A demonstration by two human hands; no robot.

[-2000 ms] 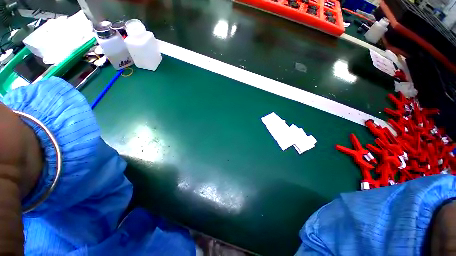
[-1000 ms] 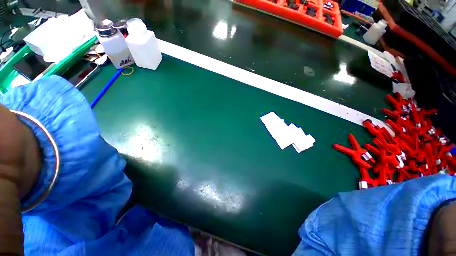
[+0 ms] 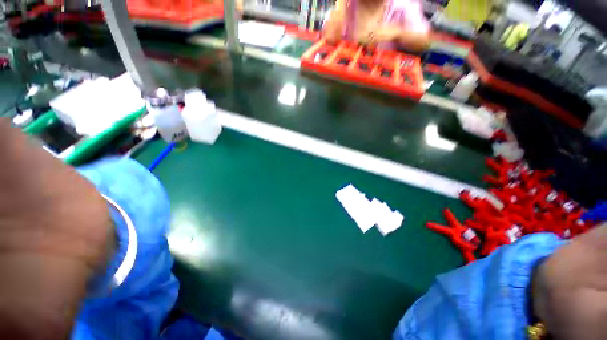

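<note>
My left hand (image 3: 50,232) is large, blurred and cut off by the left edge; its fingers do not show. My right hand (image 3: 578,285) is cut off at the lower right edge, with only the wrist and part of the hand showing. Whether either holds anything is hidden. White paper slips (image 3: 359,208) overlap on the green mat (image 3: 266,199). Red Y- and X-shaped parts (image 3: 516,206) lie heaped at the right, beyond my right sleeve (image 3: 476,289).
White bottles (image 3: 201,119) stand at upper left by a blue stick (image 3: 162,157). A green tray (image 3: 110,136) holds white paper. Across the white strip (image 3: 313,147) is an orange-red compartment tray (image 3: 363,66), with a person behind it. A metal post (image 3: 124,43) rises at upper left.
The view has tilted up, so the bench things sit lower and the person across the bench shows. Both my hands show more, closer to the frame's middle. The slips and the red heap look unchanged.
</note>
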